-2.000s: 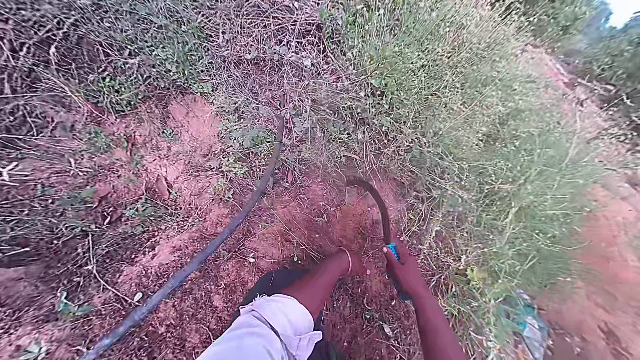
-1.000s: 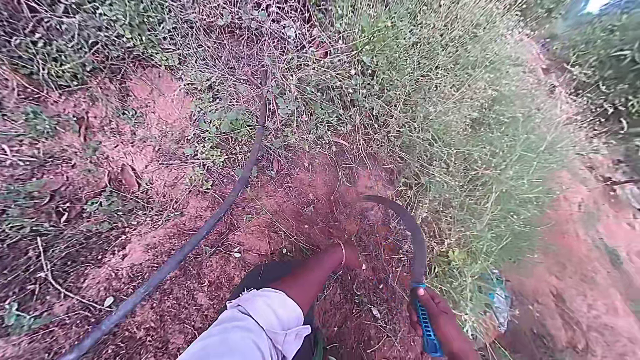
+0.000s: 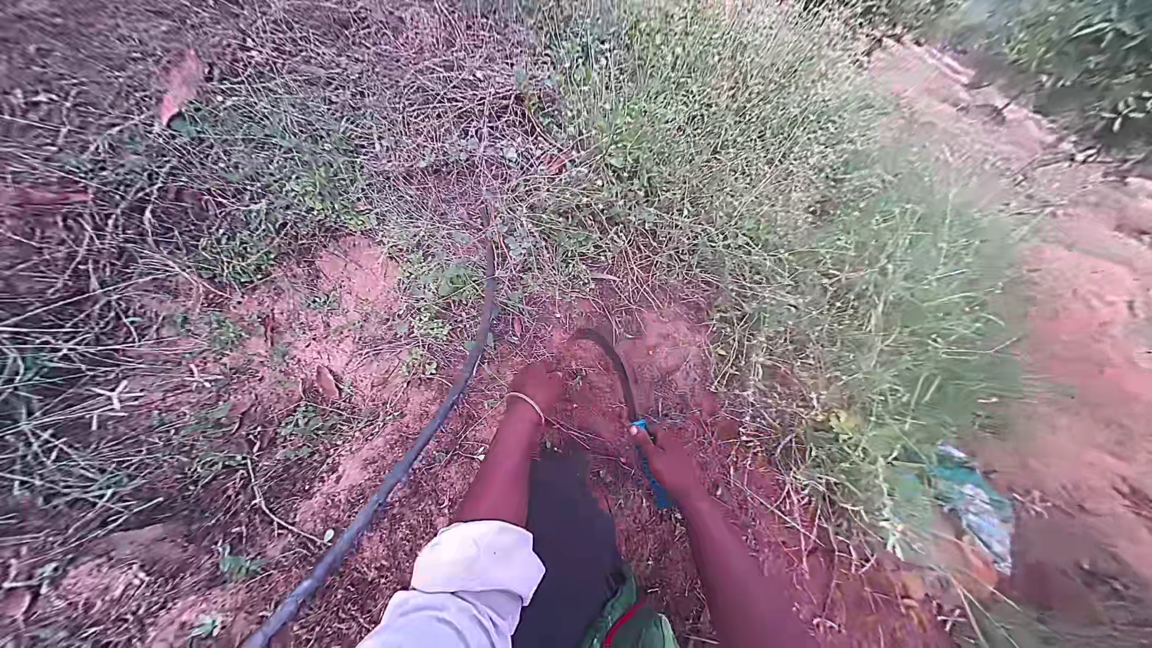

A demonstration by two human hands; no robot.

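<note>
My right hand [image 3: 670, 461] is closed around the blue handle of a sickle [image 3: 619, 364]. Its dark curved blade arcs up and to the left, the tip over reddish soil close to my left hand. My left hand [image 3: 540, 385], with a pale band at the wrist, is low against the ground just left of the blade. Its fingers are blurred and partly hidden, so whether they grip anything cannot be made out. Dry stems and thin grass [image 3: 765, 243] stand beyond and to the right of both hands.
A dark hose [image 3: 409, 459] runs over the soil to the left of my left arm. Tangled dry brush [image 3: 81, 360] covers the far left. At the lower right lies a crumpled plastic wrapper [image 3: 976, 508], beside a bare dirt path [image 3: 1089, 360]. Green cloth shows near my leg.
My left hand has moved left, nearer the hose. The sickle has come back up and left from its lower position one second ago, still in my right hand.
</note>
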